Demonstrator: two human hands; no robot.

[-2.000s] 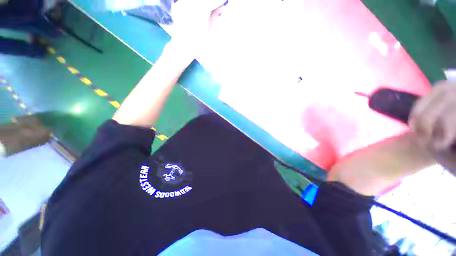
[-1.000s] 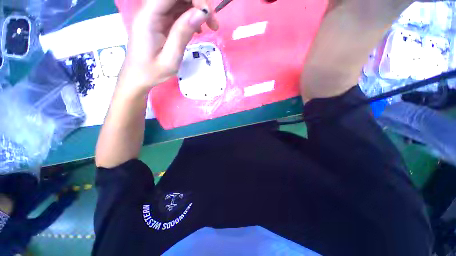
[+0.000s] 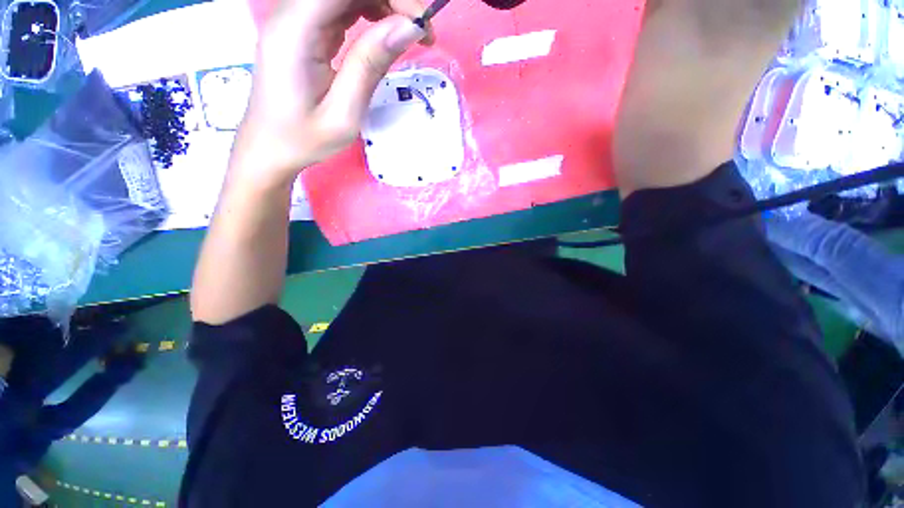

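My left hand (image 3: 332, 79) is at the top, left of centre. Its thumb and finger pinch a tiny dark screw (image 3: 420, 22) at the tip of a thin dark screwdriver bit (image 3: 434, 10). The screwdriver's dark body (image 3: 504, 3) is cut off by the top edge. My right hand is out of the picture; only the forearm shows. A white rounded-square housing (image 3: 414, 134) lies on clear film on the red mat (image 3: 540, 114), below and right of my left hand, with small dark holes and a dark part near its top.
Two white tape strips (image 3: 517, 47) are on the mat. A black screw pile (image 3: 164, 124) lies on a white sheet (image 3: 188, 203) at left, beside clear bags (image 3: 69, 213). White housings (image 3: 843, 119) lie at right. A black cord (image 3: 833, 186) crosses at right. Another person's dark sleeve (image 3: 79, 397) is at lower left.
Since two seconds ago, the view has swung, and my left hand and the screwdriver bit have come together above the mat. In the last second they hardly move; the view shifts slightly.
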